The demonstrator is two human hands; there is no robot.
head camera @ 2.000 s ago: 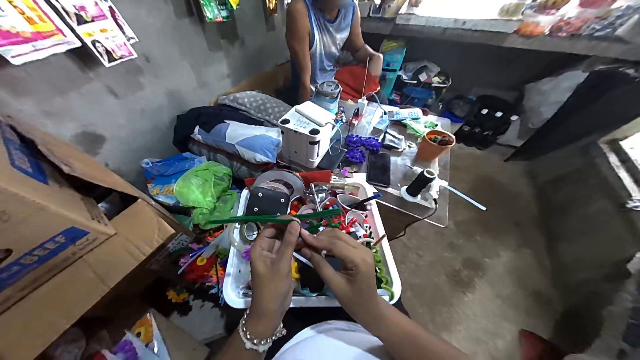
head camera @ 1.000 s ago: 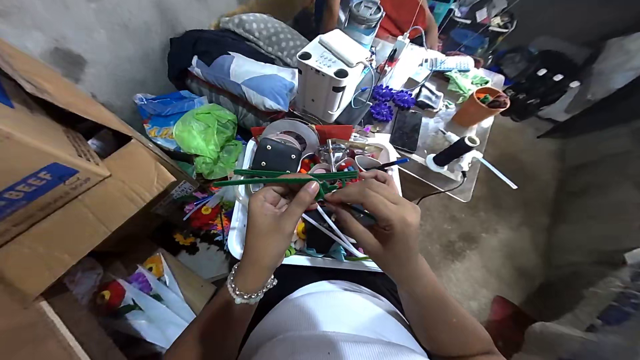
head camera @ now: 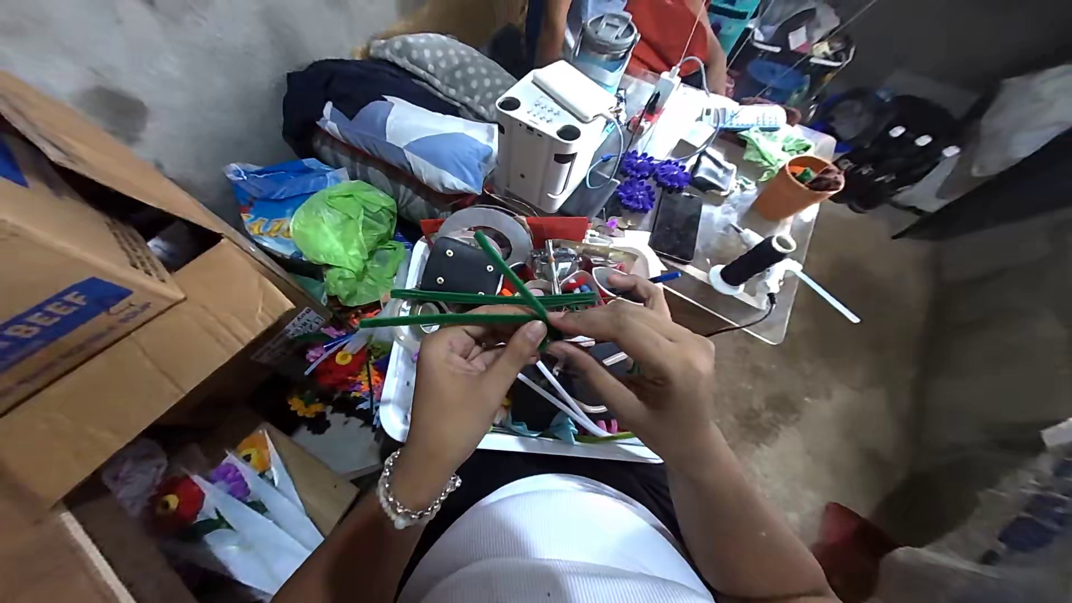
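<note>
Green pipe cleaners are pinched between the thumb and fingers of my left hand, above a white plastic tray. My right hand grips the same stems where they cross, close to my left fingertips. One green stem slants up from the crossing, and others lie roughly level toward the left. The exact join is partly hidden by my fingers. Below, the tray holds a black snap pouch, a roll of tape, white stems and other craft pieces.
Cardboard boxes stand at the left, with wrapped flowers below. Behind the tray are a green plastic bag and a white device. A table holds purple flowers, a phone and a black spool. A person sits behind it.
One green stem now slants upward across the others; a second ago the stems lay nearly level. My hands stay together over the tray. The view has tilted downward since two seconds ago.
</note>
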